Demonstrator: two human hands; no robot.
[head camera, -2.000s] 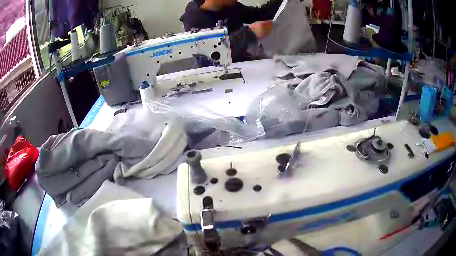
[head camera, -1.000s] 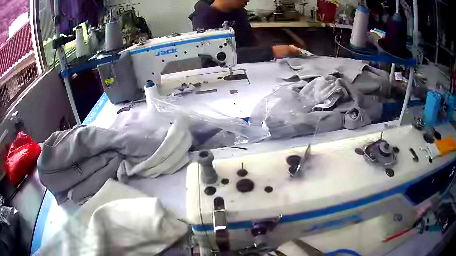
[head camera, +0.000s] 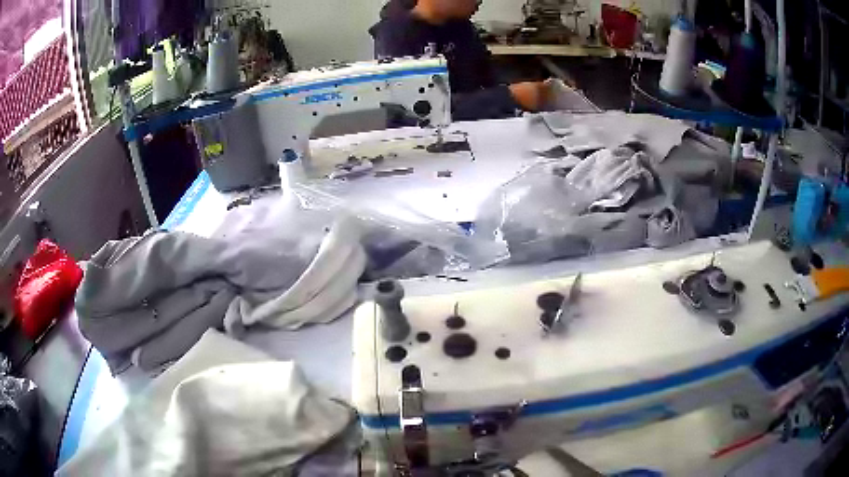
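Note:
Neither of my hands is in the picture. The near sewing machine (head camera: 559, 345), white with a blue stripe, crosses the lower right. An off-white garment piece (head camera: 242, 410) lies at the bottom left, reaching the left end of the machine head; the needle area is cut off by the bottom edge. A rumpled grey garment pile (head camera: 158, 289) with a paler fold lies just behind it. Fabric shears (head camera: 568, 463) show partly under the machine arm at the bottom edge.
A matching machine (head camera: 344, 98) stands behind, with a clear plastic bag (head camera: 419, 228) in front of it. A second grey pile (head camera: 614, 186) lies farther right. Thread cones (head camera: 680, 58) stand on stands. A red plastic bag (head camera: 45, 287) is at left. A person (head camera: 433, 51) sits behind the rear machine.
The view has shifted slightly, so things sit a little farther right. The person behind has lowered the grey piece that was held up. The near garment piece has not visibly moved.

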